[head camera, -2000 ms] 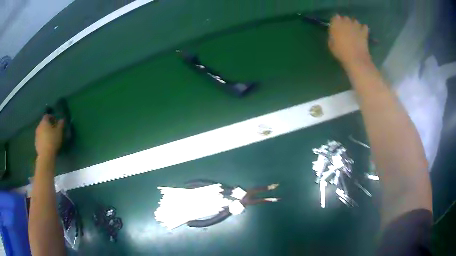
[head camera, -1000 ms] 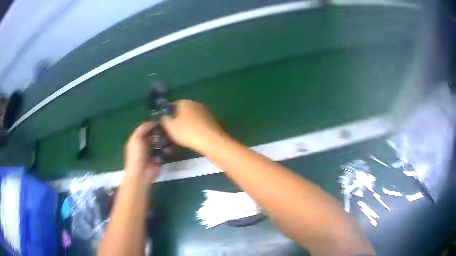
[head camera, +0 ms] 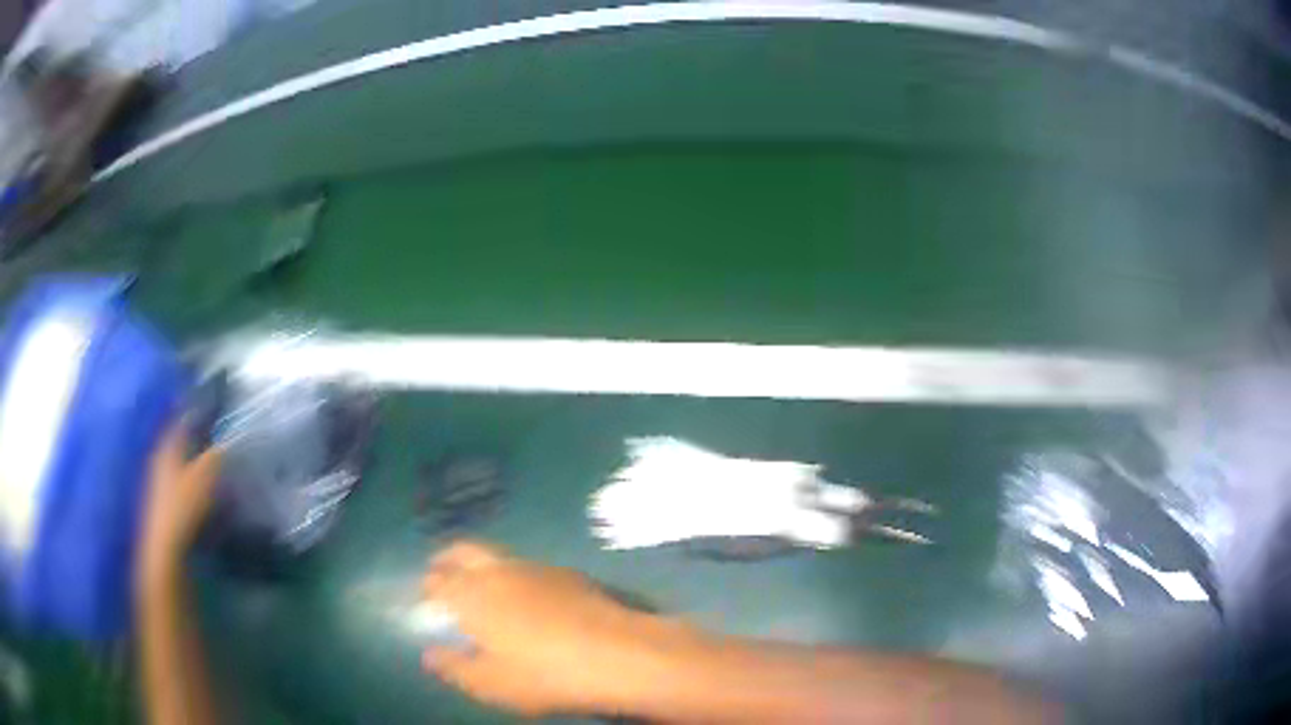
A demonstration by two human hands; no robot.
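Note:
The picture is blurred. My left hand (head camera: pixel 173 496) is at the left, between the blue bin (head camera: pixel 111 467) and the clear plastic bag (head camera: pixel 290 460) with dark contents; its fingertips are unclear. My right hand (head camera: pixel 517 630) is low over the bench, just below the heap of small black parts (head camera: pixel 460 492). A pale blurred patch shows at its fingers; I cannot tell if it is held. The stack of white strips (head camera: pixel 708 496) lies in the centre, with slim brown prongs (head camera: pixel 895 520) at its right end. No housing shows in either hand.
A pale rail (head camera: pixel 680 368) separates the bench from the green belt (head camera: pixel 680 241). A thin dark piece (head camera: pixel 290 238) lies on the belt at left. Small white parts (head camera: pixel 1069 531) lie at right beside a cloudy bag (head camera: pixel 1239 453). A blurred brown shape is at upper left.
Both hands have come back from the belt to the bench, apart from each other. The dark housing they held together is out of sight. The view has swung, and the belt's middle shows no housing.

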